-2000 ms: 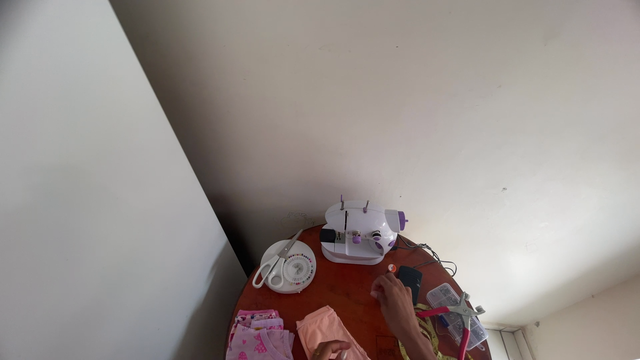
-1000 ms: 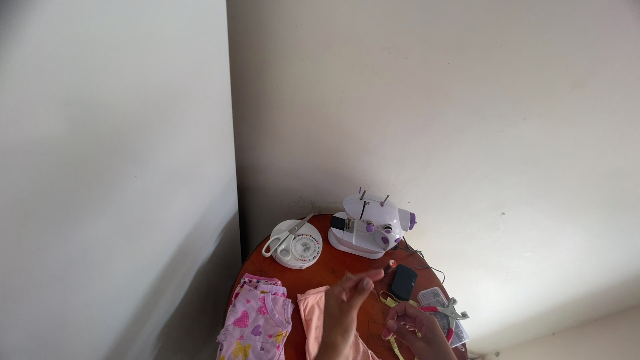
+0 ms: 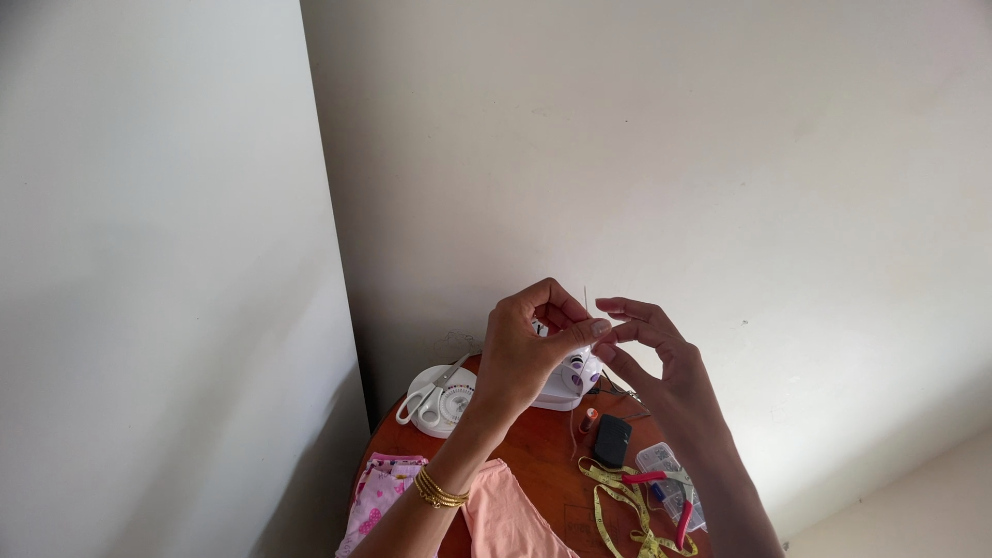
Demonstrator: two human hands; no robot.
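Note:
Raised over the table, my left hand pinches a thin needle between thumb and index finger, its tip pointing up. My right hand is close beside it, thumb and fingertips drawn together near the needle; a thin thread hangs below the hands. Whether the right fingertips grip the thread is not clear. Behind the hands stands a white and purple mini sewing machine, partly hidden. Peach cloth lies below, to the right of my left wrist, which bears gold bangles.
White-handled scissors and a pin wheel rest on a white round lid at left. Folded pink printed cloth lies nearer. At right are an orange thread spool, a black case, a yellow measuring tape, red-handled pliers and a clear compartment box.
Both hands have risen from low over the table and come together in front of the sewing machine. The needle now shows upright at the left fingertips.

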